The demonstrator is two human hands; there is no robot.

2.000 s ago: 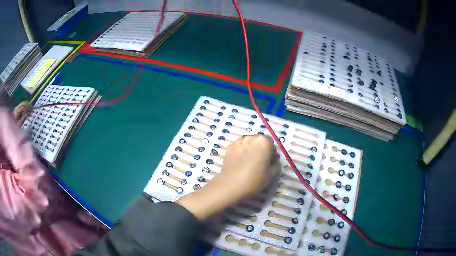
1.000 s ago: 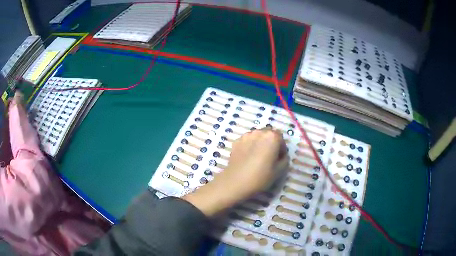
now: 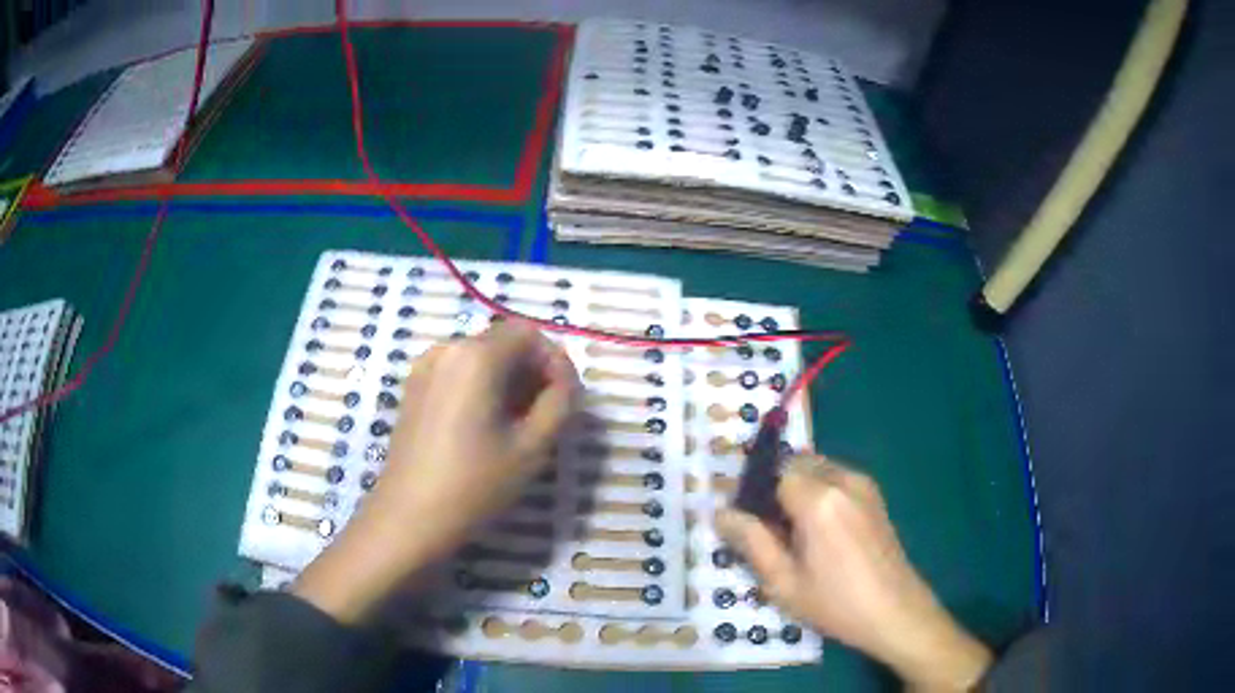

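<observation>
The white foam tray (image 3: 359, 542) lies flat with rows of tan dumbbell-shaped slots, many with small dark round components at their ends. A lower foam tray (image 3: 799, 542) sticks out beneath it at the right and front. My left hand (image 3: 467, 433) is over the middle of the upper tray, fingers curled together; whether they pinch a component is hidden. My right hand (image 3: 833, 548) is over the lower tray's right edge, closed on a black pen-shaped tool (image 3: 763, 467). A red lead (image 3: 406, 224) hangs across the view, passes above my left hand and bends back to the tool.
A thick tray stack (image 3: 731, 224) stands at the rear right, with loose dark parts (image 3: 759, 108) on top. Another stack (image 3: 149, 115) lies rear left by the red tape. Part of a neighbour's tray stack (image 3: 27, 393) and a pink sleeve (image 3: 68, 643) show left. A cream pipe (image 3: 1084, 163) rises at right.
The view has turned right, so trays and stacks sit further left. My right hand with the black tool has come into view. My left hand stays over the upper tray.
</observation>
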